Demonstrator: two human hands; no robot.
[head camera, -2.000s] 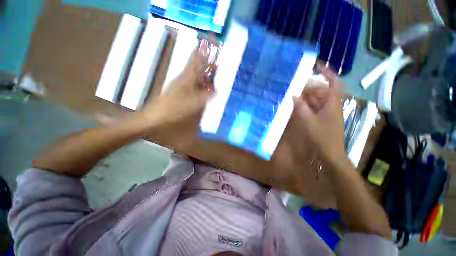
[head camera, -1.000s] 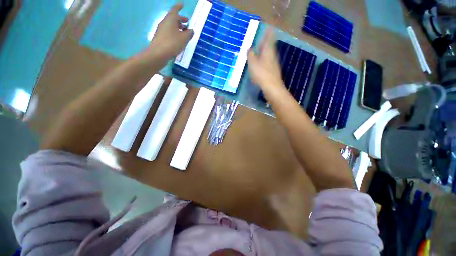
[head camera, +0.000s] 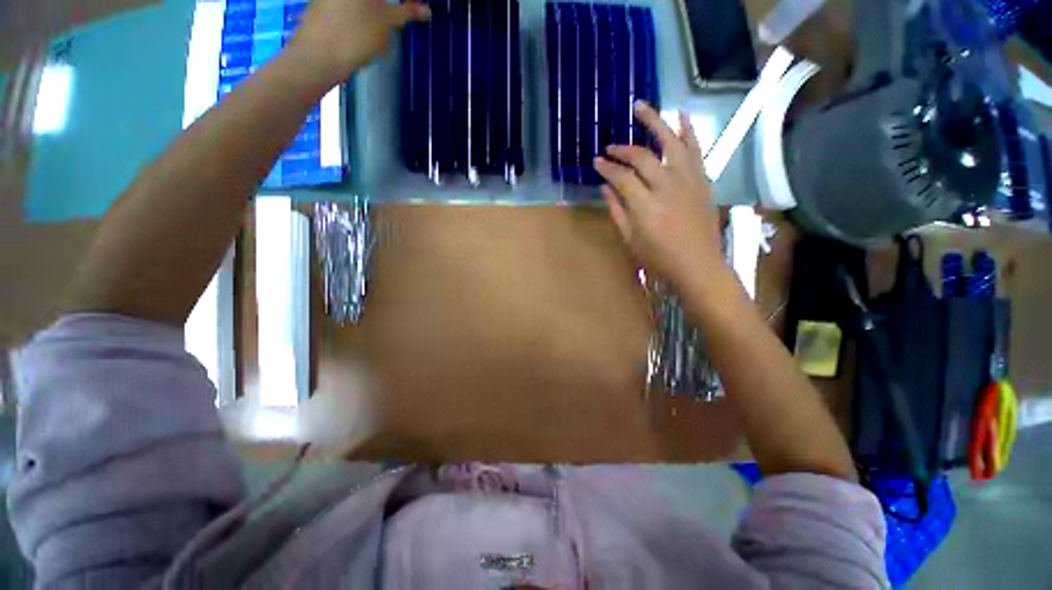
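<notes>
Two dark navy solar cell stacks with silvery lines lie side by side on the grey-green surface: the left stack (head camera: 461, 98) and the right stack (head camera: 583, 87). My right hand (head camera: 660, 190) is over the lower right corner of the right stack, fingers spread; it holds nothing that I can see. My left hand (head camera: 352, 29) is at the top edge, beside the left stack's upper left corner; its fingertips are partly cut off, so its grip is unclear. A bright blue cell assembly (head camera: 302, 150) with white edge strips lies under my left forearm.
Ribbon piles lie left (head camera: 343, 259) and right (head camera: 683, 346) on the brown board (head camera: 508, 334). White strip stacks (head camera: 277, 300) stand at left. A grey round machine (head camera: 883, 156), a phone (head camera: 718, 40), a yellow sponge (head camera: 818, 348) and red-yellow handled cutters (head camera: 992, 429) are at right.
The blue assembly was carried from over the board to the grey-green surface and let go. My right hand moved from beside it to the right navy stack; the view has turned.
</notes>
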